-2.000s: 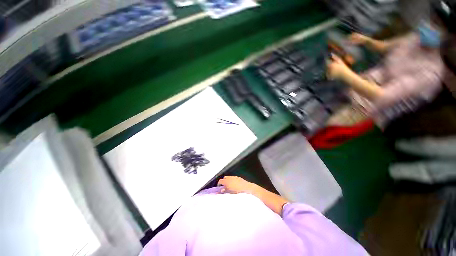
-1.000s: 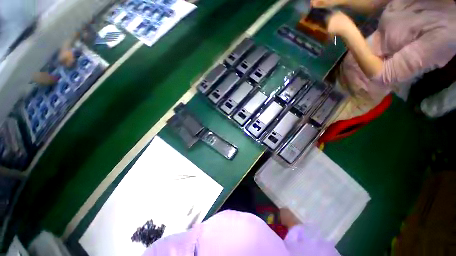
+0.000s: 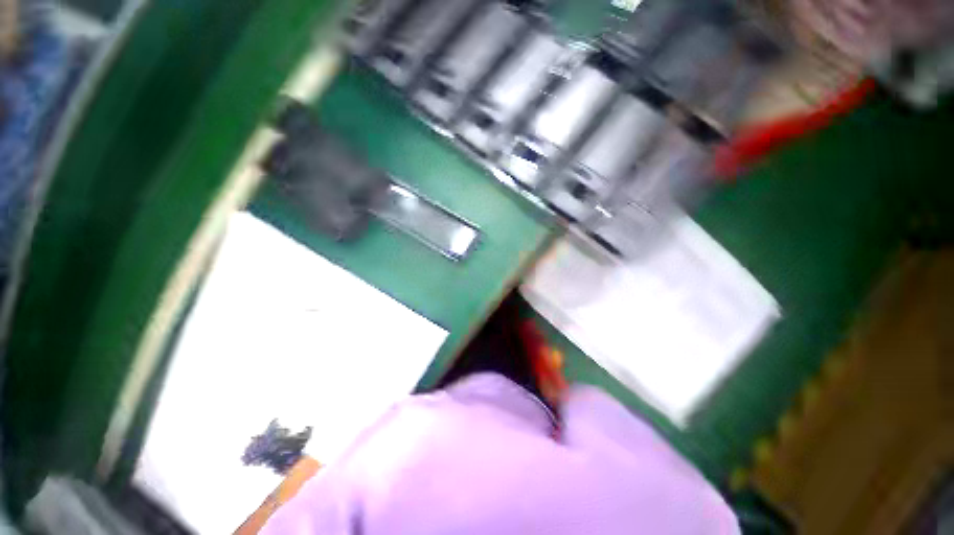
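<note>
A loose pile of small dark parts (image 3: 277,447) lies on the white work sheet (image 3: 251,324), near its lower end. A strip of bare skin, a forearm or part of a hand, shows at the bottom edge just below the pile, beside my pink-purple sleeve. It seems to be on my left side, but no fingers can be made out. My right hand is not visible; my torso and sleeve fill the bottom centre. A faint mark shows on the sheet; tweezers cannot be made out. The picture is blurred.
Dark housings (image 3: 324,178) and a shiny one (image 3: 431,222) lie on the green bench above the sheet. Clear trays of black-and-grey housings (image 3: 502,84) stand beyond. A white rectangular surface (image 3: 669,303) and red stool parts are at right. A brown box-like surface is far right.
The view has swung and moved closer to the bench, so the neighbouring person's hands have left the picture. The bare skin strip now shows by the pile.
</note>
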